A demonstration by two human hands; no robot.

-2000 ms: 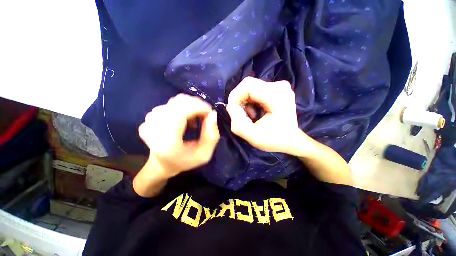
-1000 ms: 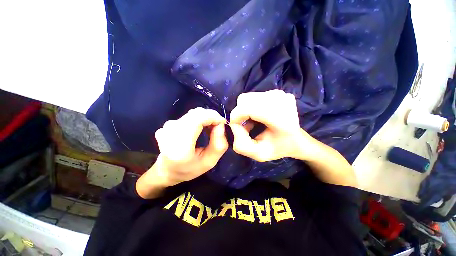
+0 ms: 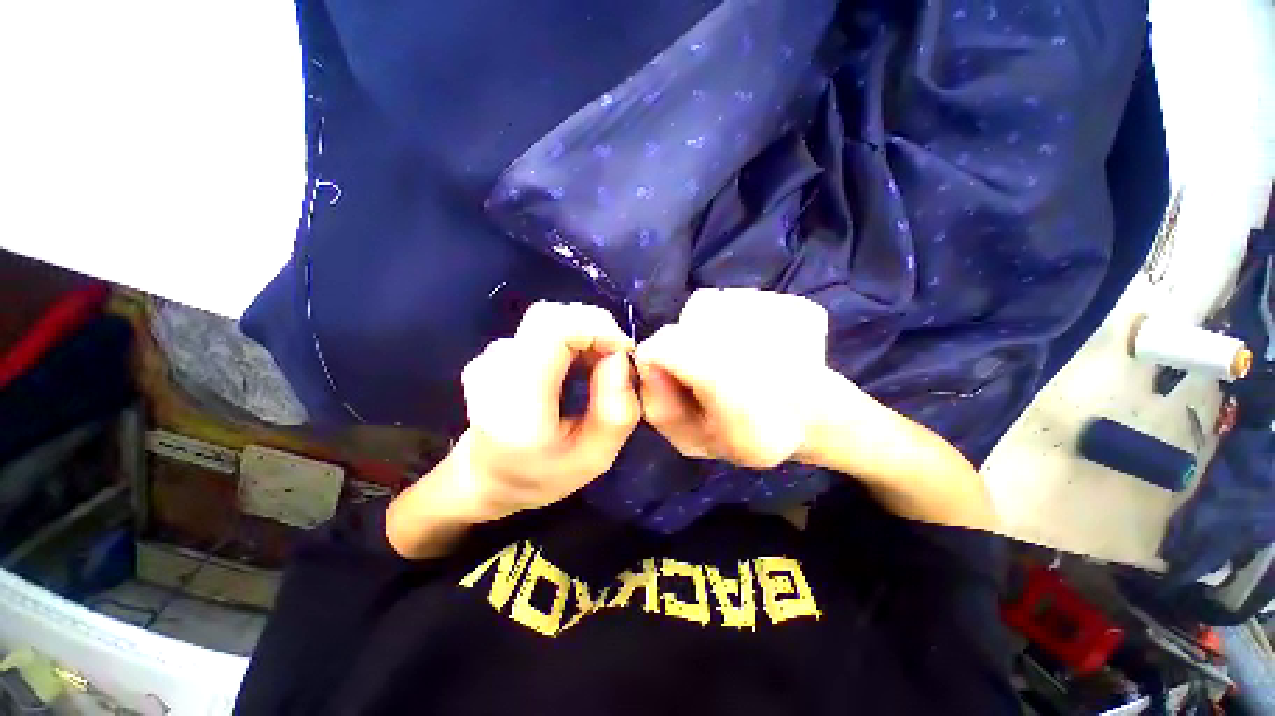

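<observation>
Shiny navy-purple lining (image 3: 699, 154) with small pale motifs lies bunched in front of me on matte navy shell fabric (image 3: 406, 238). White basting thread (image 3: 311, 266) runs along the shell's left edge. A small dark patch with white marks (image 3: 576, 260) lies just above my fingertips. My left hand (image 3: 550, 406) and my right hand (image 3: 741, 378) meet fingertip to fingertip at the lining's lower middle, both pinching. A thin pale strand stands at the fingertips. The fabric between the fingers is mostly hidden, and I cannot make out a needle.
At the right, a white thread cone (image 3: 1189, 347) and a navy thread cone (image 3: 1140, 453) lie on the table (image 3: 1049, 483). Thin metal loops (image 3: 1163, 231) lie above them. Below the table are a red object (image 3: 1065, 618) at right and a wooden frame at left.
Both hands have moved down from beside the patch, and their fingertips have come together. The right hand's fingers are more closed. The fabric has shifted slightly right in view.
</observation>
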